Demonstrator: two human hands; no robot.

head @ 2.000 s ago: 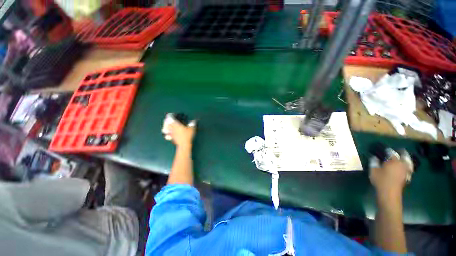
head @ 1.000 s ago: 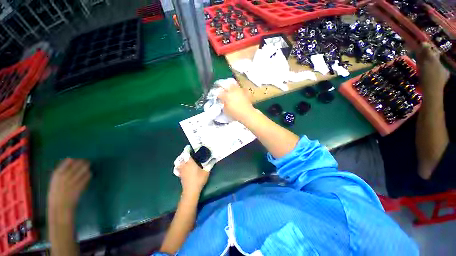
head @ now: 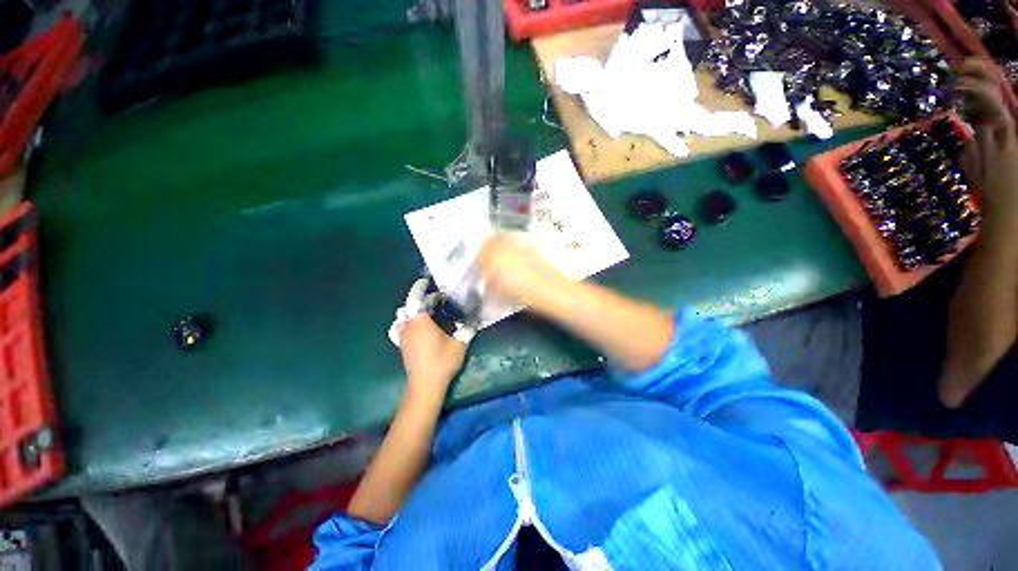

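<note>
My left hand (head: 432,344), with white coverings on its fingertips, holds a glossy black round part (head: 448,313) at the lower left edge of the white paper sheet (head: 575,229). My right hand (head: 505,271) is blurred, close above the part. A whitish blur at its fingers looks like the wiping cloth (head: 467,288); its edges cannot be made out. A grey translucent bottle or jar (head: 512,205) stands on the paper at the foot of the metal post (head: 482,78).
Several black round parts (head: 717,205) lie right of the paper; one (head: 189,331) lies at left. White rags (head: 647,89) and a parts heap (head: 826,56) are behind. An orange-red bin (head: 854,220) is right, near another person's arm (head: 982,268). A red tray (head: 22,368) is far left.
My right hand has moved from the jar's place down to the part in my left hand, uncovering the jar. Another person's hand has left the left side, where a part now lies.
</note>
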